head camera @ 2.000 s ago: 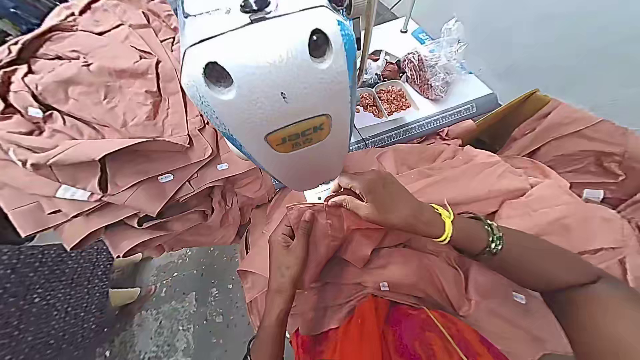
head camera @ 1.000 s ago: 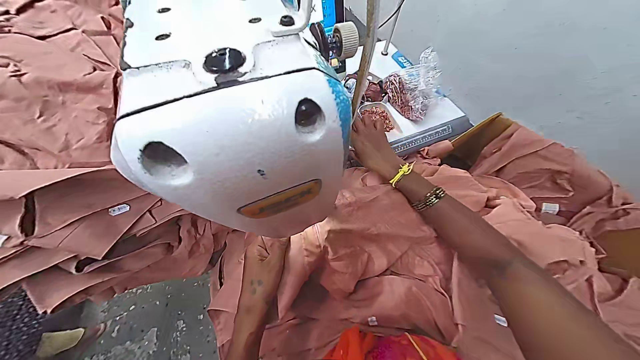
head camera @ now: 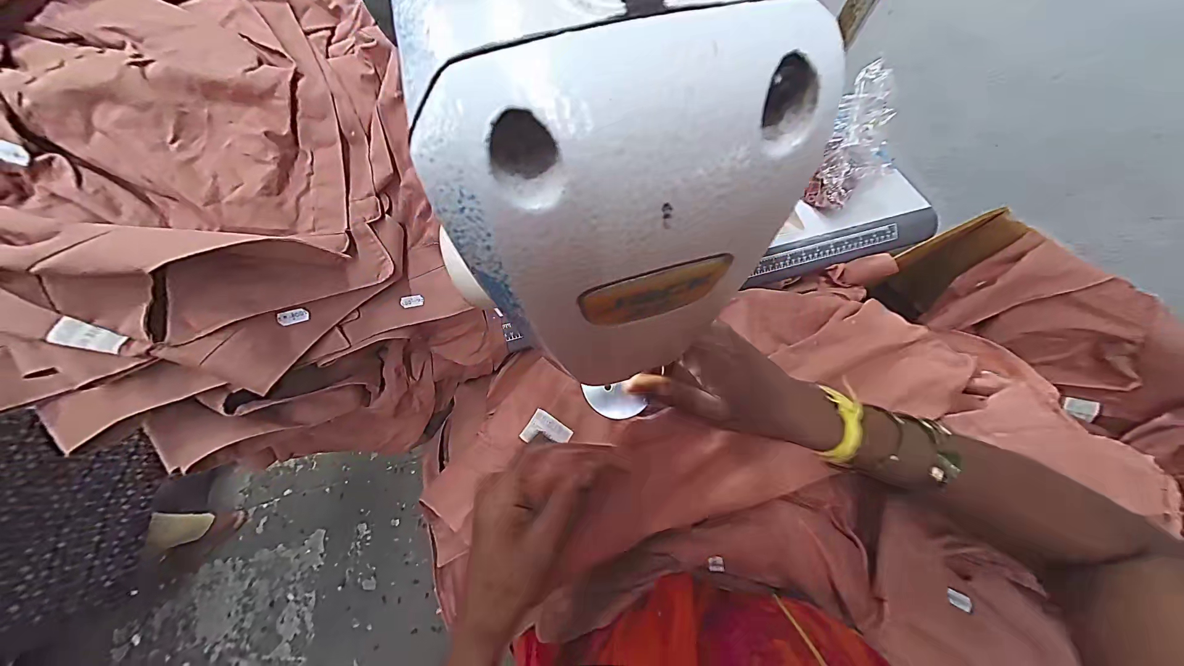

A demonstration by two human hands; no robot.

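A white Jack sewing machine head [head camera: 629,176] fills the upper middle of the view. Under its lower end shows a round metal plate [head camera: 614,401]. My right hand [head camera: 731,384], with a yellow thread and bangles at its wrist, has its fingertips at that plate, close under the machine; whether they pinch a small thing cannot be told. My left hand [head camera: 527,527] is on the salmon-coloured cloth garment [head camera: 703,499] nearer to me, its fingers curled and blurred at a fold. A white label [head camera: 547,426] lies on the cloth just beyond them.
Stacked salmon garments [head camera: 203,166] with small tags rise at the left. More cloth [head camera: 1045,324] lies at the right. Behind the machine are a machine bed edge with a ruler strip [head camera: 832,252] and a clear plastic bag [head camera: 860,129]. A person's foot [head camera: 185,527] is on the floor at lower left.
My right hand has come back from the tray of small pieces behind the machine to the plate under the machine head. My left hand stays at the cloth. The view has shifted.
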